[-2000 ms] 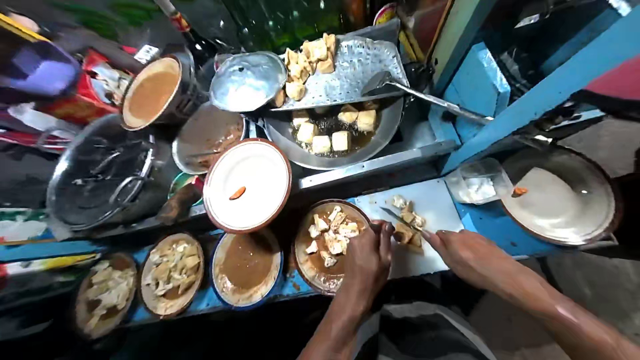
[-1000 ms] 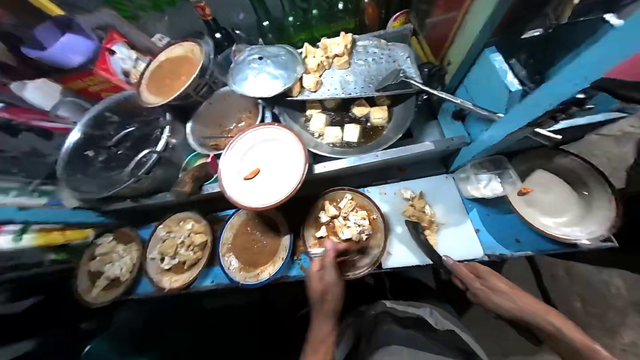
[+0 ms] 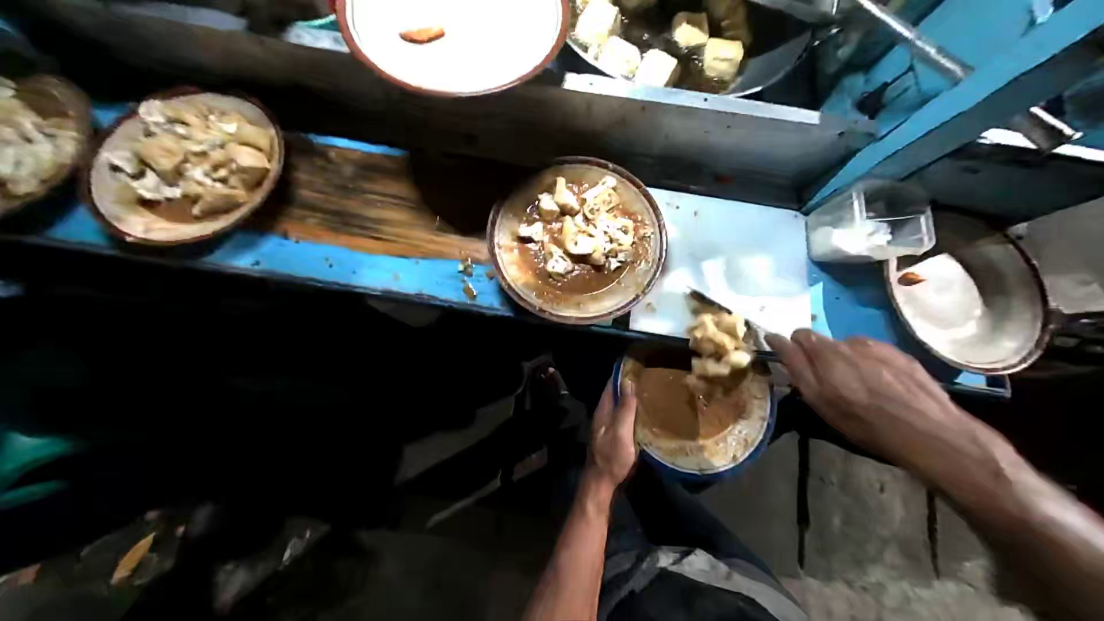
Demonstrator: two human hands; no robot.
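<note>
My left hand grips the rim of a blue-edged bowl of brown sauce, held just below the counter's front edge. My right hand is shut on a knife, seen partly, at the bowl's upper right. Cut fried tofu pieces are at the blade, over the bowl, and some are at the sauce. Above them lies a white cutting board. Left of the board, a brown-rimmed bowl holds cut pieces in brown sauce.
Filled bowls stand at the left on the blue counter edge. A white-filled bowl is above, beside a pan of frying tofu. At the right are a clear plastic container and a pot with white contents.
The blue-rimmed bowl has left its place on the counter and is in my left hand. The cut pieces have moved from the board to over that bowl. The view has shifted down and closer.
</note>
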